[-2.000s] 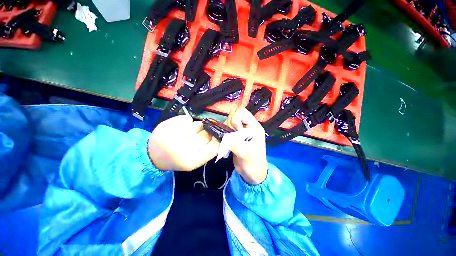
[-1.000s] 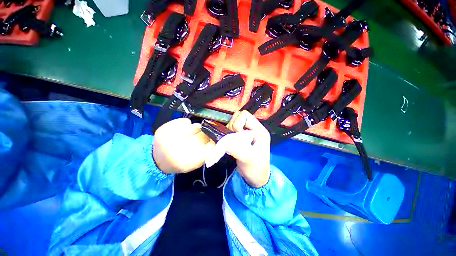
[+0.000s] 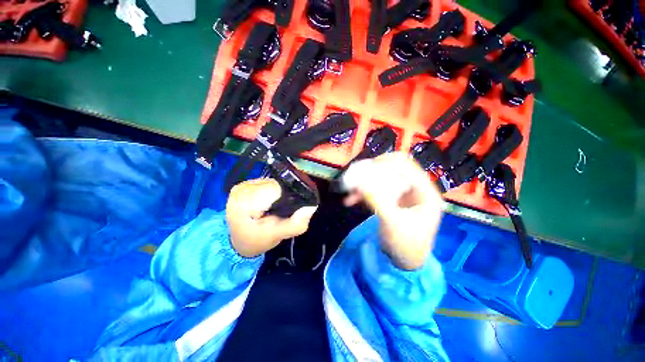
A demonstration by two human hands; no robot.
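My left hand [image 3: 263, 215] holds a black wristwatch [image 3: 295, 185] between thumb and fingers in front of my chest, just off the bench edge. My right hand [image 3: 396, 201] is blurred and apart from the watch, to its right. A small pale patch shows at its fingertips; whether that is the wiping cloth cannot be told. The orange-red compartment tray [image 3: 343, 90] lies on the bench ahead, with many black watches, such as one at the lower middle [image 3: 380, 141], in and across its pockets.
The green bench [image 3: 159, 78] carries a crumpled white wipe [image 3: 131, 15], part of a translucent white object [image 3: 173, 8], and other trays at far left [image 3: 42, 47] and far right [image 3: 622, 35]. Below stands a blue stool [image 3: 548, 291]. Blue fabric [image 3: 106, 205] is at left.
My right hand has come away from the watch and moved right. The watch now shows more fully in my left hand. The whole view has shifted slightly.
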